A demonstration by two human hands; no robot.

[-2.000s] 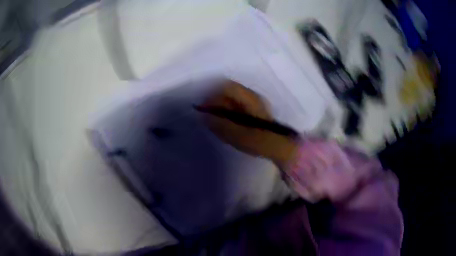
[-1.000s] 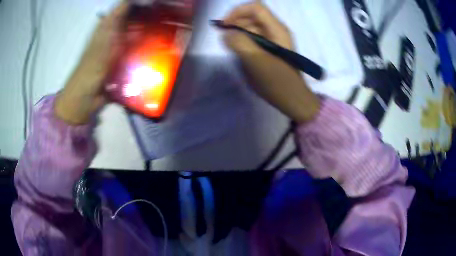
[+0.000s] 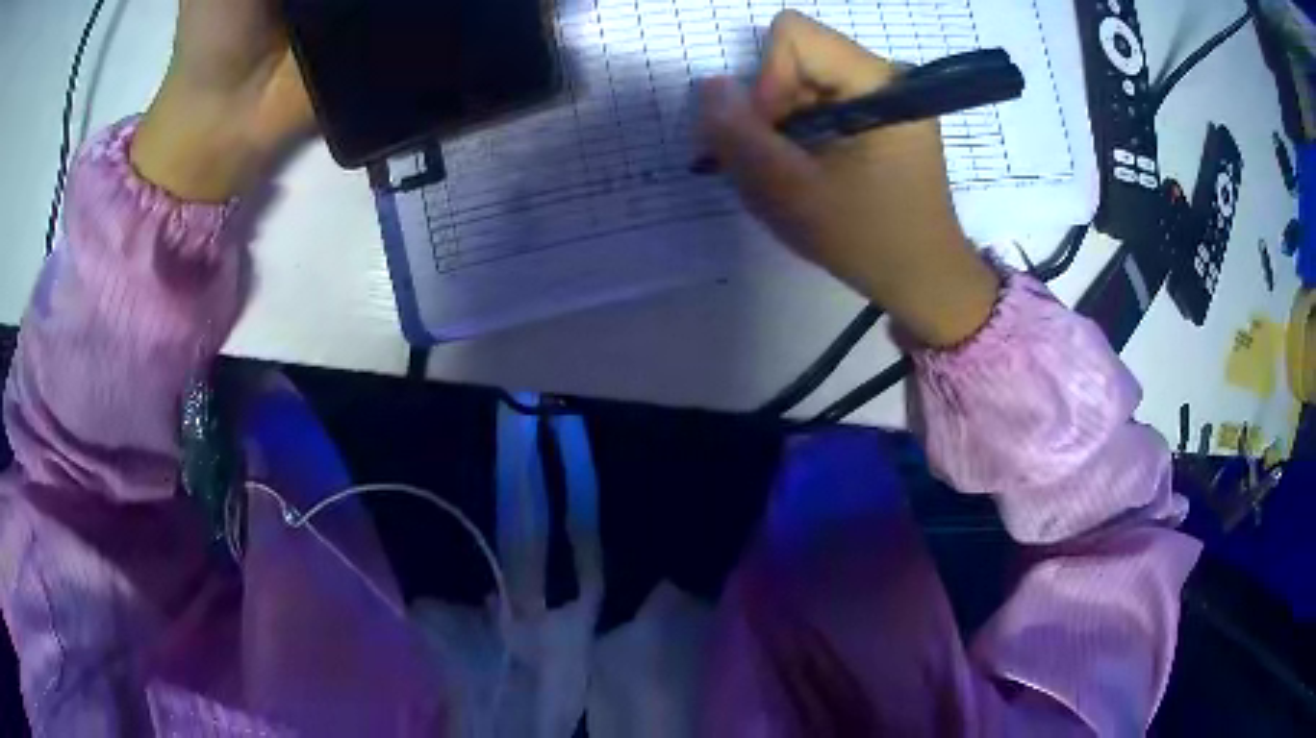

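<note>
My left hand [image 3: 238, 87], cut off by the top edge, holds a smartphone [image 3: 426, 65] with a dark screen over the upper left of the record sheet. My right hand [image 3: 852, 180] grips a thick black pen [image 3: 917, 95], its back end pointing right and its tip side near the sheet; I cannot tell if the tip touches. The record sheet [image 3: 577, 188] has a printed grid and lies on a clipboard [image 3: 411, 289] with a blue edge. A small black clip [image 3: 417, 167] shows just below the phone.
Black remote controls [image 3: 1119, 108] lie to the right on the white table [image 3: 318, 289]. Yellow notes [image 3: 1253, 358] and small dark pieces are at the right edge. Black cables [image 3: 823, 372] cross the front edge. A thin white cord [image 3: 397, 490] hangs over my lap.
The view has shifted and sharpened. The phone, glowing red-orange a second ago, now looks dark and sits higher in view. The pen's back end has swung upward.
</note>
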